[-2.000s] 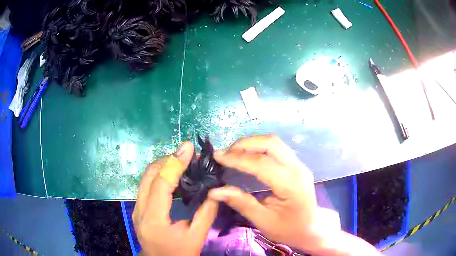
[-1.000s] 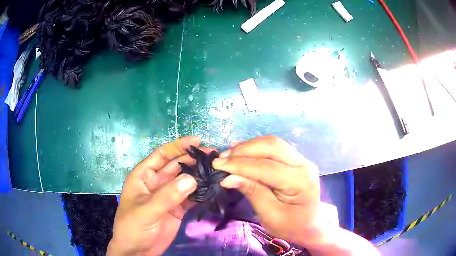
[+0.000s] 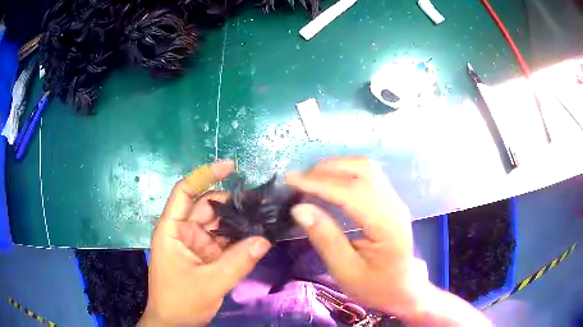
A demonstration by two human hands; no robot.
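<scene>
A black spiky hair piece [image 3: 250, 212] is held over the bench's front edge, its points spreading outward. My left hand [image 3: 198, 246] grips it from the left, with the thumb on its lower front and the fingers behind; a yellowish band is on one finger. My right hand [image 3: 358, 230] is at the right side of the piece, blurred, with thumb and fingers apart. Whether its fingertips touch the piece is unclear.
A heap of black hair pieces [image 3: 121, 38] lies back left on the green bench [image 3: 128, 140]. A blue-handled tool [image 3: 31, 126] is at the left. White strips [image 3: 327, 19], a white bottle [image 3: 399, 83] in glare, a pen-shaped tool [image 3: 495, 121] and a red rod [image 3: 508, 39] lie right.
The hair piece has been turned and now shows its spikes spread wider. My right thumb and fingers have parted from their pinch on it. The bench view has shifted slightly left.
</scene>
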